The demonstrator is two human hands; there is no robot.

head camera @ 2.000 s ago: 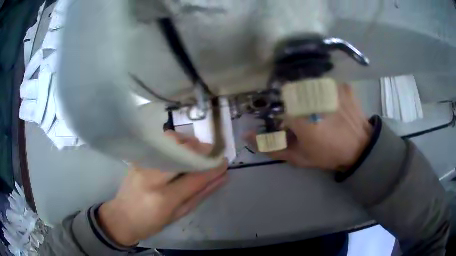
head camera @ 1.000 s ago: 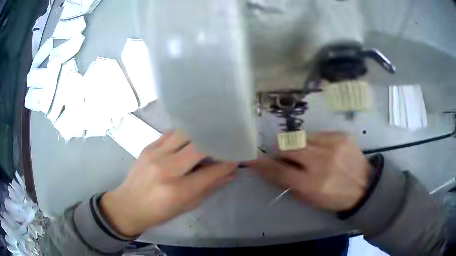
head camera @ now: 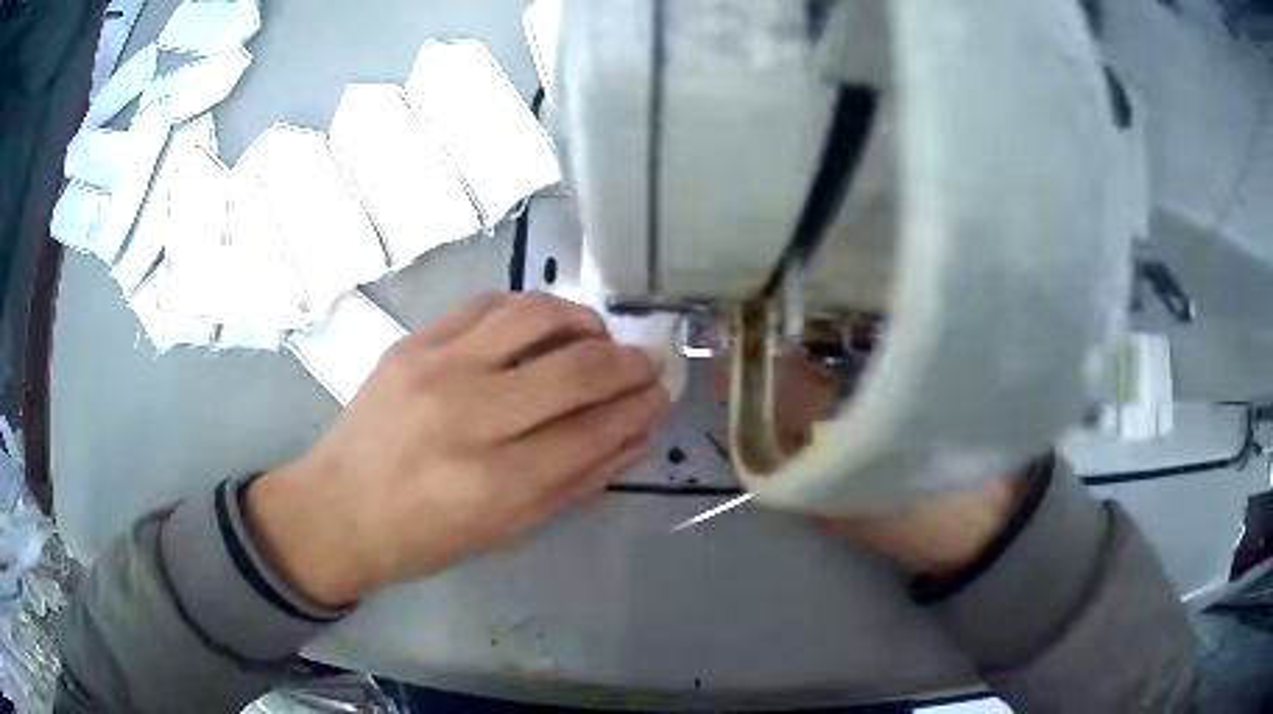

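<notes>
A small white fabric piece (head camera: 645, 332) lies by the needle area, partly hidden under the machine head. My left hand (head camera: 482, 426) rests flat on the bed, its fingertips on this piece. My right hand (head camera: 956, 530) is mostly hidden behind the off-white loop on the machine head; its wrist and some finger skin show. A thin shiny metal tool (head camera: 715, 512) sticks out from below that hand. The sewing machine head (head camera: 1005, 251) blocks much of the view. Its needle and presser foot are hard to make out.
Overlapping white pointed tabs (head camera: 405, 168) curve along the left and back left. Another white piece (head camera: 349, 349) lies just behind my left hand. Narrow white strips (head camera: 1148, 384) lie at the right. A ruffled white pile (head camera: 21, 544) is at the lower left edge.
The view has shifted relative to the machine head, which now covers most of my right hand. More pointed tabs show at the left. The white piece shows again by my left fingertips.
</notes>
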